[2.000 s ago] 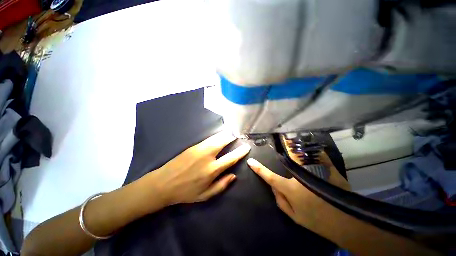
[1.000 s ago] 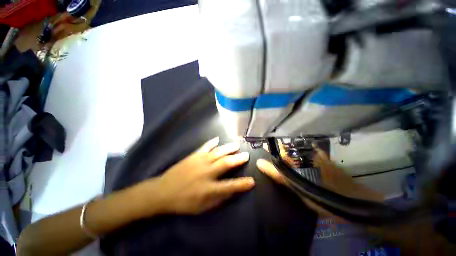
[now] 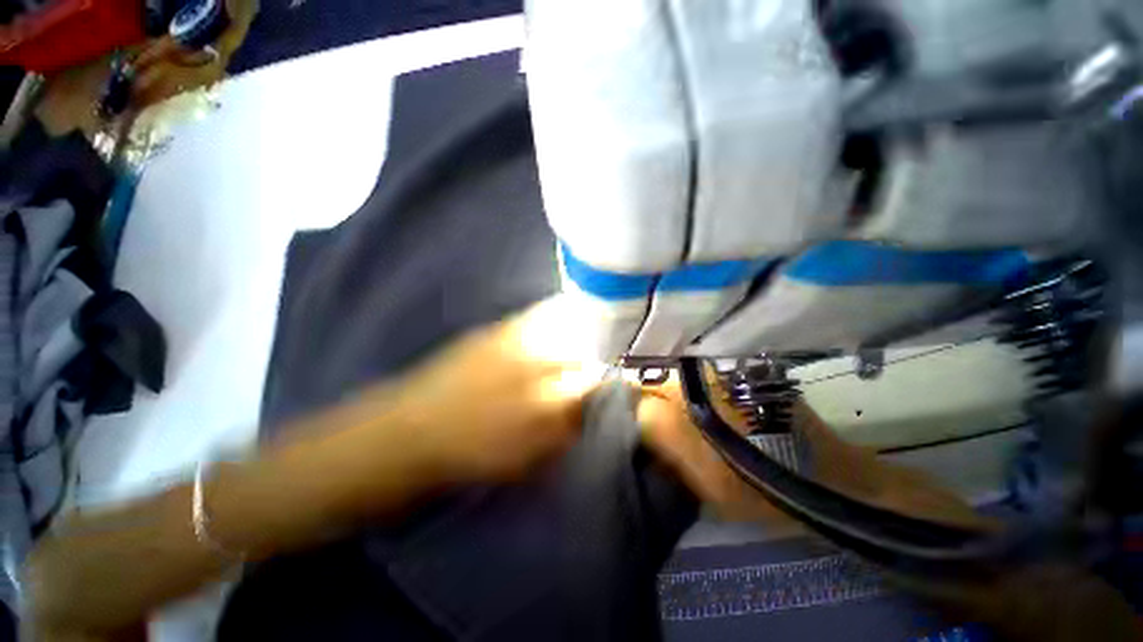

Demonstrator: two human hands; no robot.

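Observation:
A dark cloth panel [image 3: 414, 263] lies on the white table, runs to the needle area and hangs over the front edge. A raised fold of it stands between my hands. My left hand [image 3: 520, 395], blurred and wearing a bangle, grips the cloth just left of the needle area. My right hand [image 3: 721, 458] is beside the fold, right of the needle area, partly hidden by a black curved tube [image 3: 802, 499]; its grip is unclear. The white sewing machine head [image 3: 689, 151] with its blue stripe hangs over both hands. Glare hides the needle.
Grey and dark cloth pieces [image 3: 50, 326] are heaped at the left edge. A red object [image 3: 63, 31] and small dark items lie at the top left. The white table [image 3: 201, 289] has a ruler-marked front edge [image 3: 777, 587]. The pale machine bed [image 3: 928, 389] extends right.
The panel has shifted and turned, its far part reaching further back. Its near right part has drawn leftward into a fold, uncovering the ruler-marked edge. My left hand has closed in on the fold.

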